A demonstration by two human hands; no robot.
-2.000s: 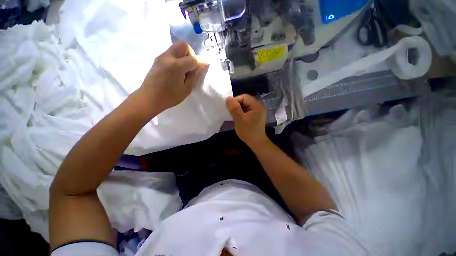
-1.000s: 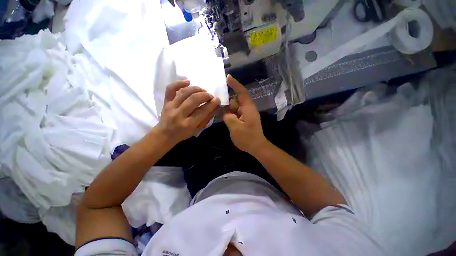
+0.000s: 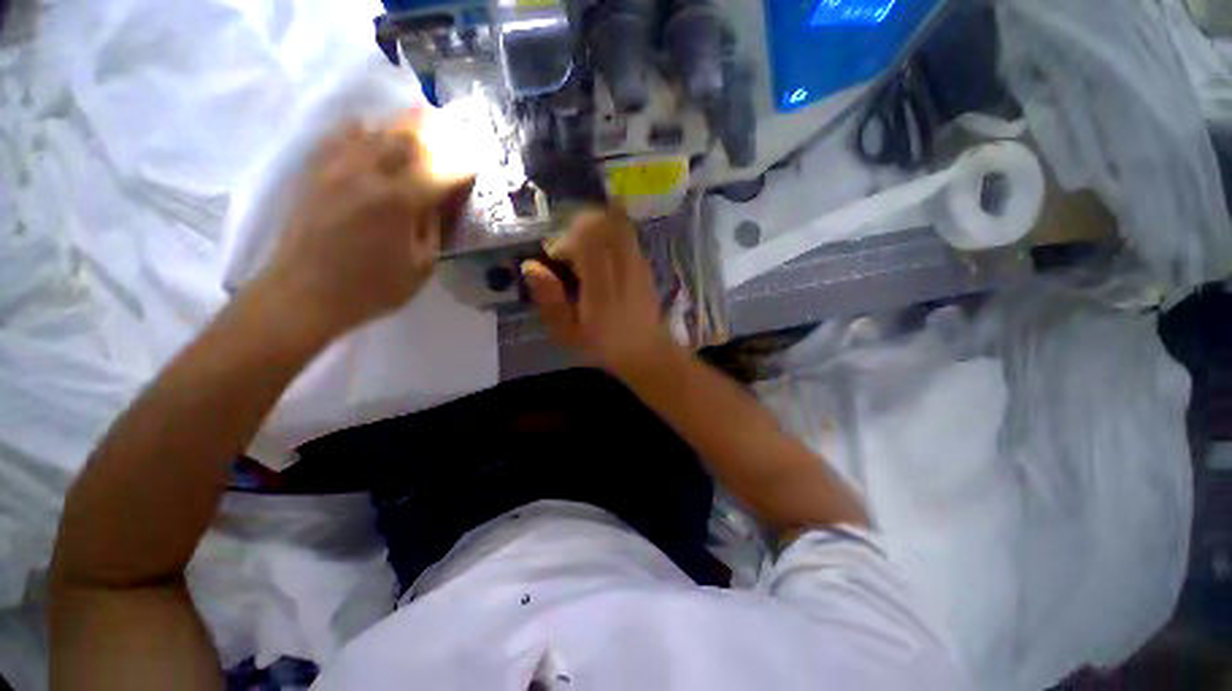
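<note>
The white garment piece [image 3: 426, 351] lies at the left front of the sewing machine [image 3: 642, 115], its lower edge over my dark lap. My left hand [image 3: 354, 223] is blurred above the cloth, its fingertips just left of the brightly lit needle area [image 3: 507, 182]. Whether it pinches cloth is hidden. My right hand [image 3: 595, 290] is in front of the machine, right of the needle area, thumb and fingers curled close together by a dark gap. I cannot tell whether it holds anything.
A large white garment pile [image 3: 88, 297] fills the left. A white tape roll [image 3: 989, 197] lies right of the machine, its tail along the table edge [image 3: 851, 284]. Dark scissors [image 3: 894, 124] are behind it. White hanging pieces [image 3: 1081, 459] drape at the right.
My left hand has moved up and left from the cloth's near corner to beside the needle area. My right hand has curled in front of the machine. The view has shifted.
</note>
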